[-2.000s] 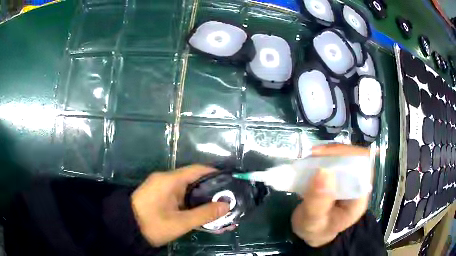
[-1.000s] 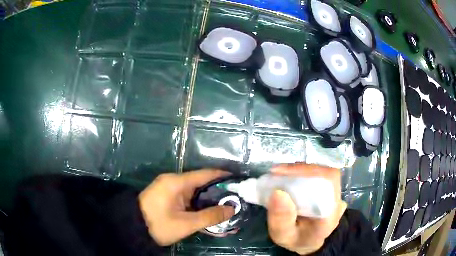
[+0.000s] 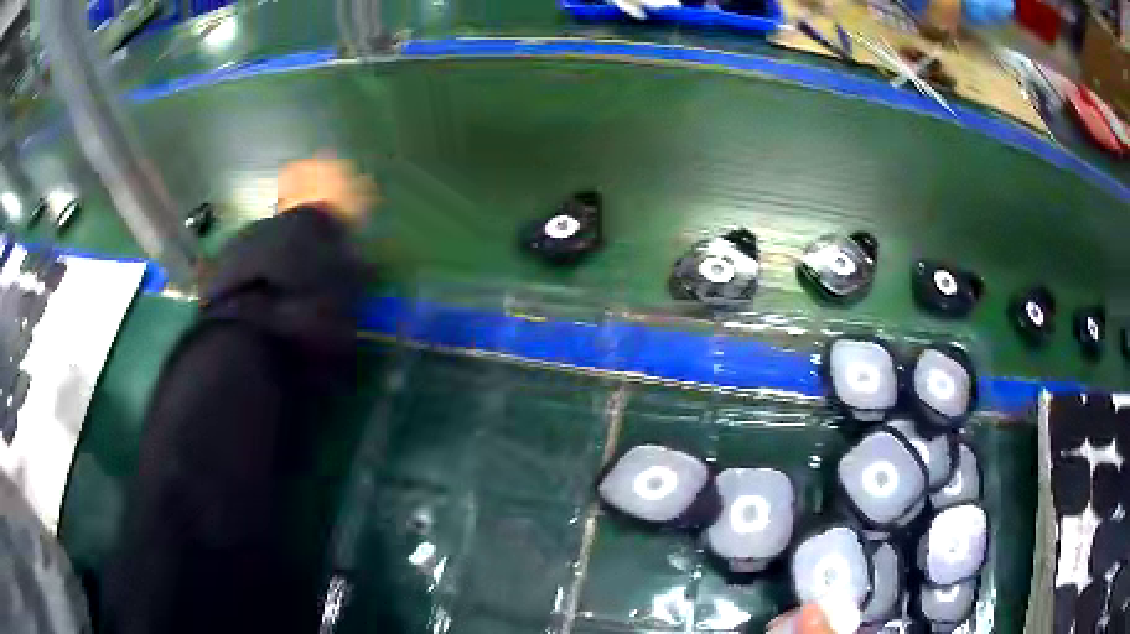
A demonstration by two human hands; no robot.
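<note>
My left hand (image 3: 325,186) is stretched out over the green conveyor belt, past its blue edge. It is blurred, and no unit shows clearly in it. Only a fingertip or so of my right hand (image 3: 803,619) shows at the bottom edge, with a bright white patch beside it that I cannot identify. Grey-faced units (image 3: 882,477) with black rims and white rings lie clustered at the right of the clear pocketed tray (image 3: 465,495). A pair of them touch each other further left, one of them a grey-faced unit (image 3: 658,482) on its side.
Several glossy black units (image 3: 564,228) stand spaced along the green belt (image 3: 434,136). A sheet with black pads (image 3: 1103,508) is at the right edge; another white sheet (image 3: 93,334) is at the left. A grey post (image 3: 112,149) rises at upper left. A blue tray (image 3: 675,15) lies beyond the belt.
The view has lifted towards the belt. My left hand has moved from the tray out over the belt, away from my right. The unit and glue bottle no longer show clearly in my hands.
</note>
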